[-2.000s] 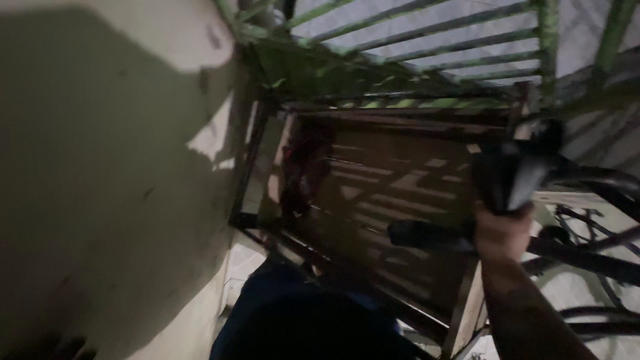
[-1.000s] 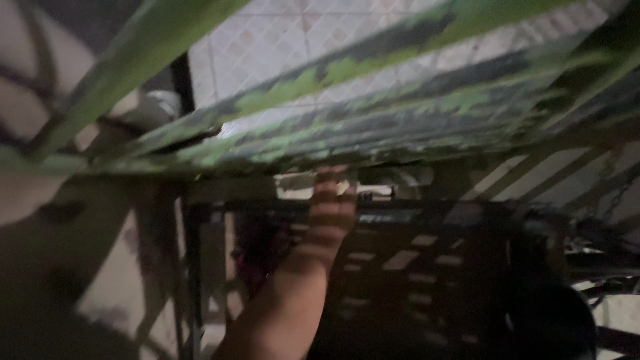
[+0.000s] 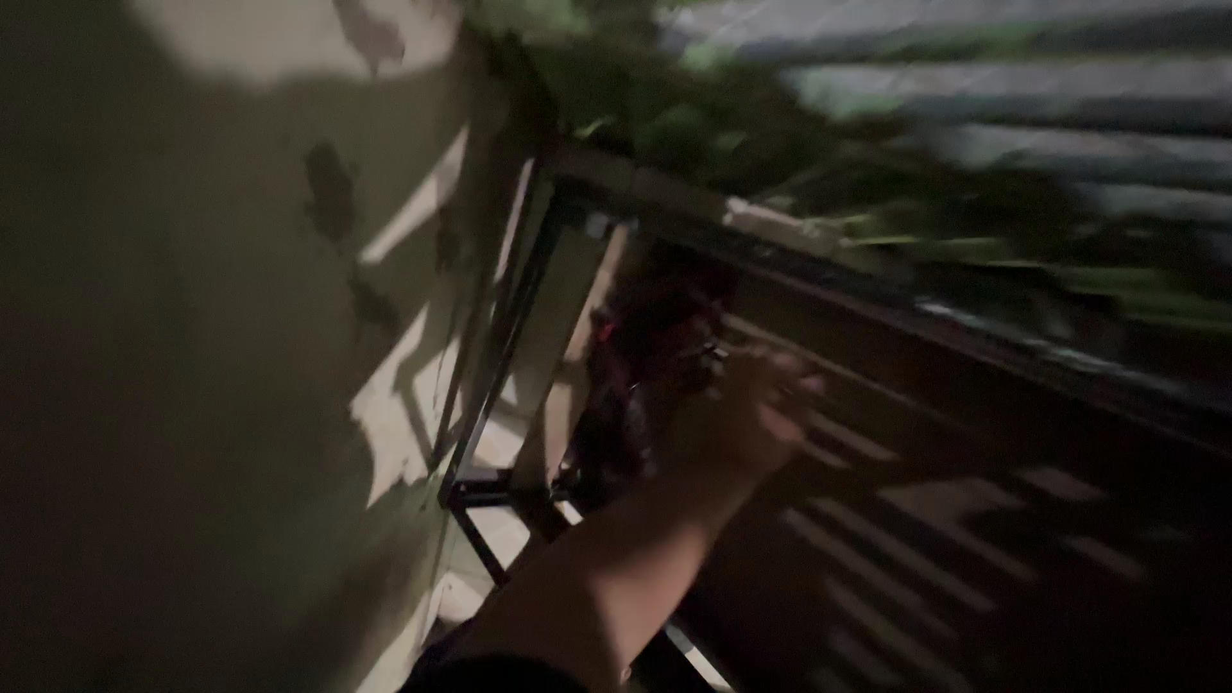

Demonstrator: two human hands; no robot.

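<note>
My left hand (image 3: 765,409) reaches up from the bottom edge over a dark wooden board (image 3: 943,549) set in a dark frame. It is blurred, and its fingers are beside or on a dark reddish bundle (image 3: 645,346), with a small shiny part near the fingertips. Whether the fingers grip the bundle cannot be told. This bundle lies at the left end of the board, against a pale wooden strip (image 3: 587,337). My right hand is out of view.
A stained wall (image 3: 241,385) with patches of light stands close on the left. Across the upper right runs a blurred railing (image 3: 1059,125) with peeling green paint. The dark metal frame (image 3: 500,385) has a corner near the wall.
My left hand, near the green railing one second ago, is now over the board by the reddish bundle. My right hand, seen earlier with a black object, is out of view. The view has swung.
</note>
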